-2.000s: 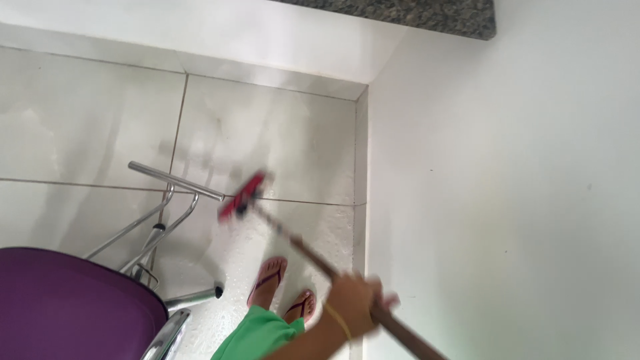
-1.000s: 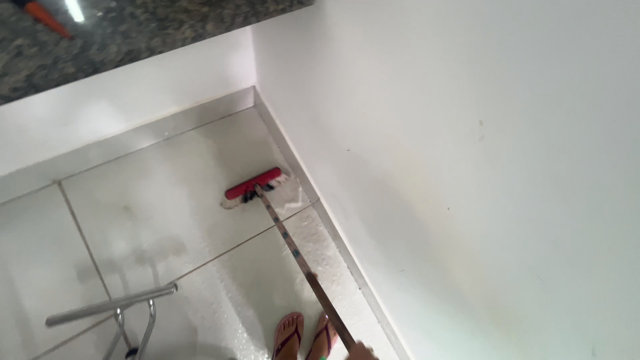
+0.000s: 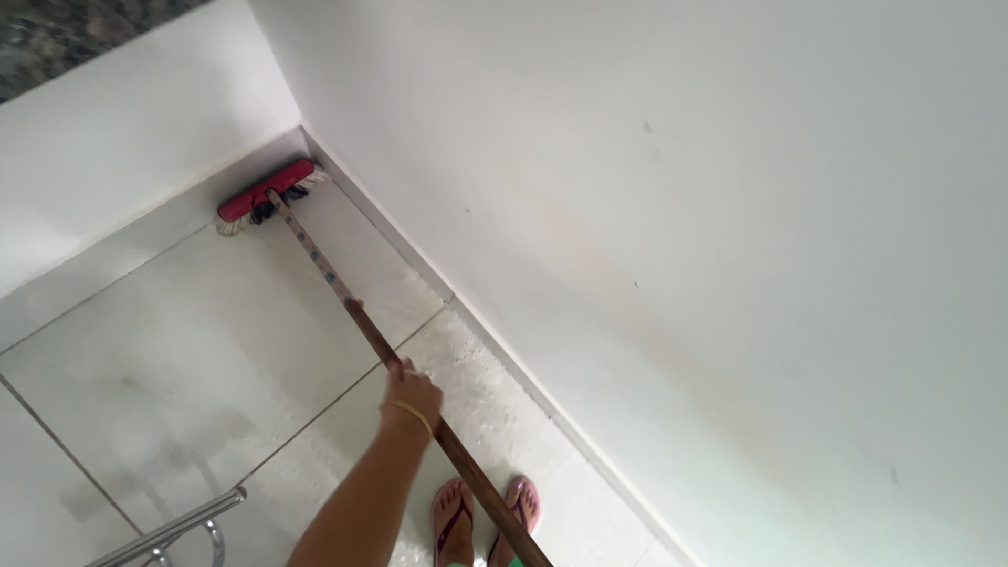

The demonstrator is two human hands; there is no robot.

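My left hand (image 3: 413, 395), with a thin yellow band at the wrist, grips the brown wooden handle (image 3: 370, 331) of a push broom partway along its length. The handle slants from the lower middle of the view up to the left. Its upper stretch looks worn and bears bluish spots. The red broom head (image 3: 266, 190), with white and dark bristles, rests on the tiled floor beside the baseboard, close to the room's corner. My right hand is out of view.
White walls meet at the corner above a pale baseboard (image 3: 504, 354). A granite counter edge (image 3: 71, 39) juts in at top left. Chrome chair tubing (image 3: 173, 524) stands at lower left. My feet in pink flip-flops (image 3: 453, 520) are on the wet-looking light floor tiles (image 3: 197, 315).
The broom head has moved from out on the floor up toward the corner, against the baseboard. My left hand, barely in view one second ago, now shows fully on the handle. The view has shifted.
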